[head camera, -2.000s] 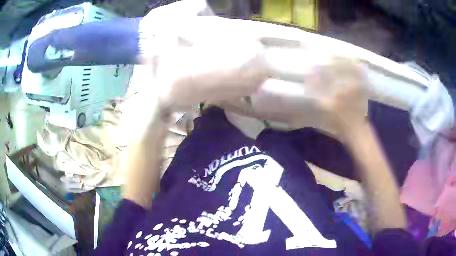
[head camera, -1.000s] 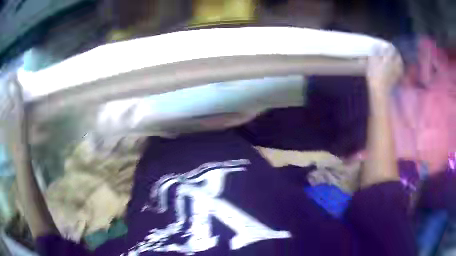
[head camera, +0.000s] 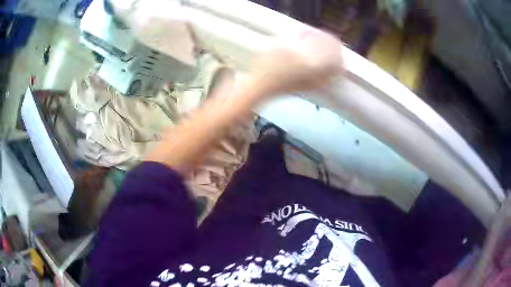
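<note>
A pale garment (head camera: 403, 120) is stretched in a long curve over the board, from the upper left to the right edge, washed out by light. My left hand (head camera: 308, 59) is blurred on top of the garment near its middle, with the forearm crossing from the lower left. Its fingers cannot be made out. My right hand (head camera: 502, 224) is blurred and cut off at the right edge, beside the garment's end. Its grip cannot be told.
A pale machine housing (head camera: 126, 70) with dark slots is at the upper left. A crumpled beige heap (head camera: 134, 126) lies below it. A pale green-white panel (head camera: 347, 140) is beneath the board. Pink cloth (head camera: 468, 274) is at the lower right, yellow patches (head camera: 395, 53) behind the board.
The view has turned, so the board now slants down to the right. My left hand has moved from the garment's left end to its middle. My right hand is now at the picture's edge.
</note>
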